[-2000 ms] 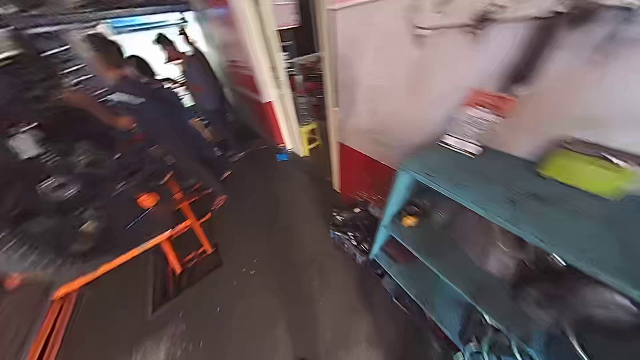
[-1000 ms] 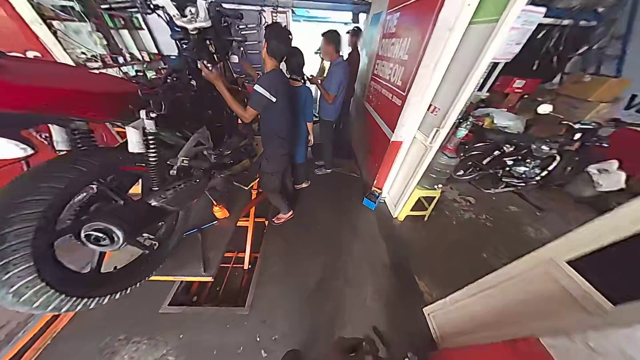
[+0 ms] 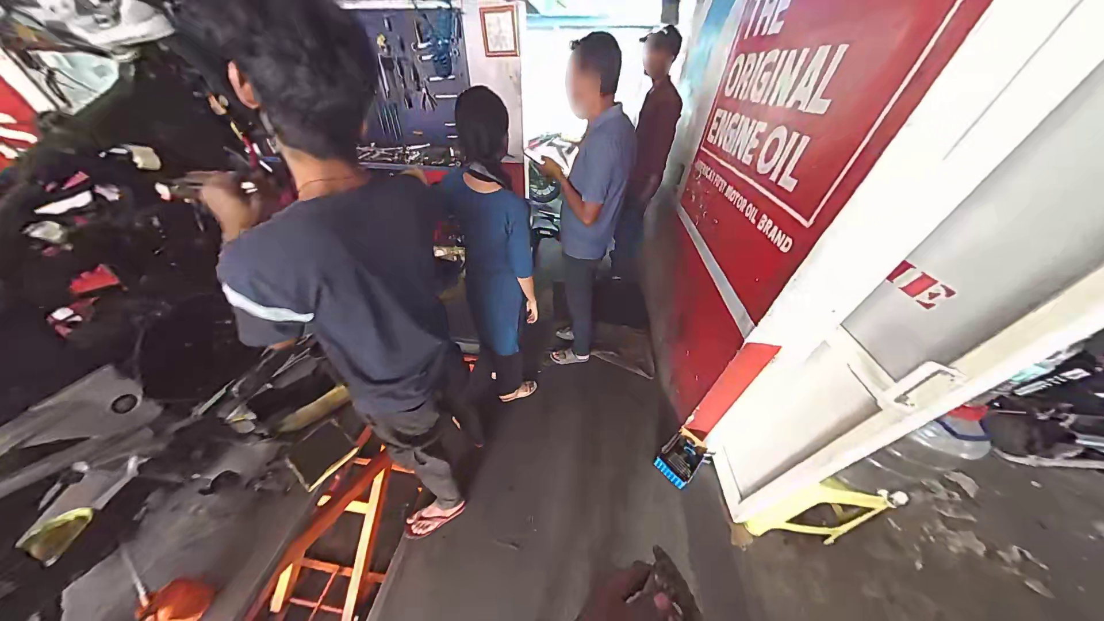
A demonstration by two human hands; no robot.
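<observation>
A dark, reddish-brown shape, which may be my right hand (image 3: pixel 634 595), shows at the bottom edge of the head view. A black piece (image 3: pixel 673 580) is against it; blur hides whether it is gripped. My left hand is out of view. Ahead and to the left, a person in a dark T-shirt (image 3: pixel 345 276) stands by a partly dismantled motorcycle (image 3: pixel 129 371), with an arm raised toward it.
Orange lift frame (image 3: pixel 332 526) and orange object (image 3: pixel 177 599) lie low left. A person in blue (image 3: pixel 496 250), one holding papers (image 3: pixel 595 190) and another (image 3: pixel 660 129) stand ahead. Blue-edged object (image 3: pixel 681 459), white door (image 3: pixel 897 379) and yellow stool (image 3: pixel 815 513) are right; tool board (image 3: pixel 423 78) behind.
The view has swung from the teal shelf to the aisle and moved forward. The people and the red wall sign are nearer than a second ago.
</observation>
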